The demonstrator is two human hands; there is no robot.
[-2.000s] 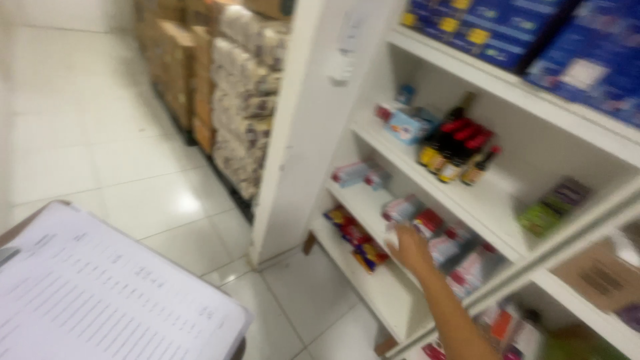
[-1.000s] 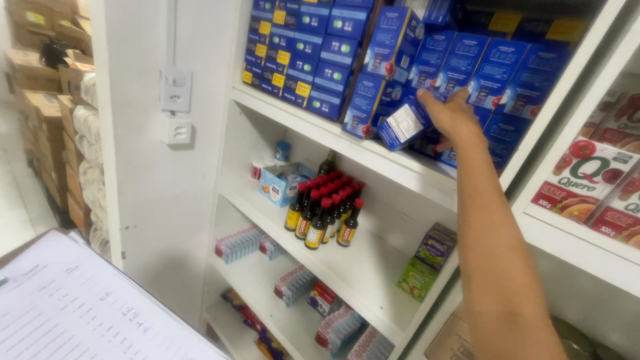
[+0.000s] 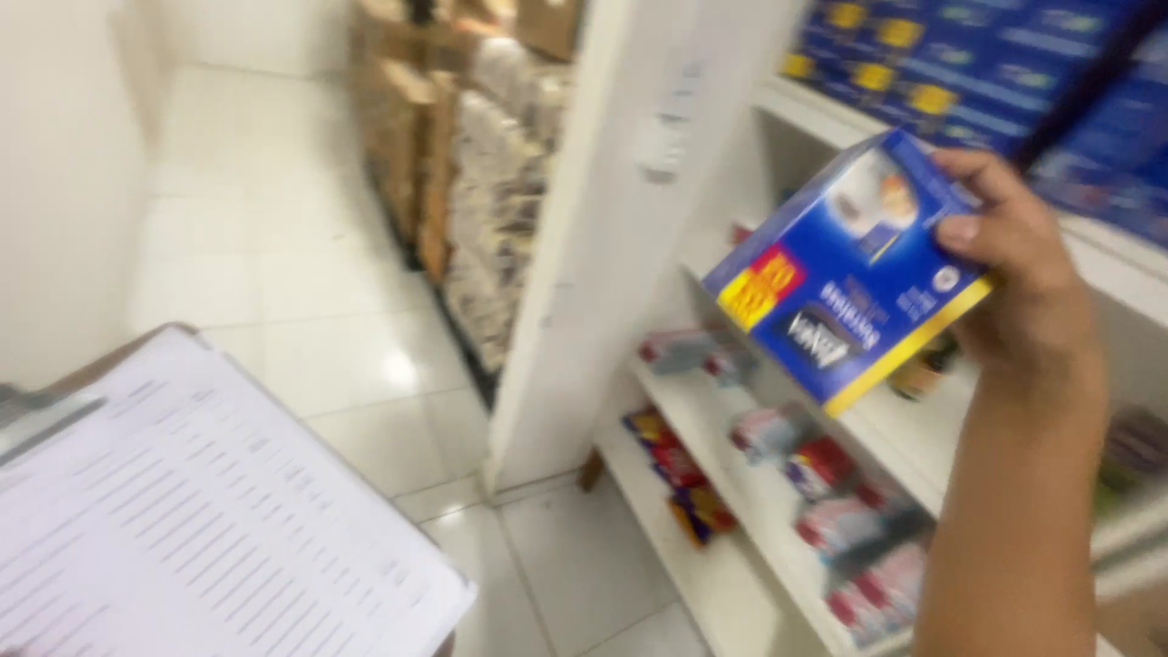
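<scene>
My right hand grips a blue cardboard box with yellow and red patches, tilted in the air before the white shelving. A clipboard with printed sheets lies at the lower left, its metal clip at the left edge. Fingertips just show at the clipboard's edges, at the bottom left corner and near its right corner; the rest of my left hand is hidden beneath it.
Blue boxes fill the upper shelf at the right. Small red and white packs and red and yellow packets stand on lower shelves. Cardboard boxes and wrapped packs are stacked beyond a white partition. Tiled floor runs alongside.
One second ago my right hand was among the blue boxes on the upper shelf; now it holds a blue box out in front of the shelving. The view has swung left and down.
</scene>
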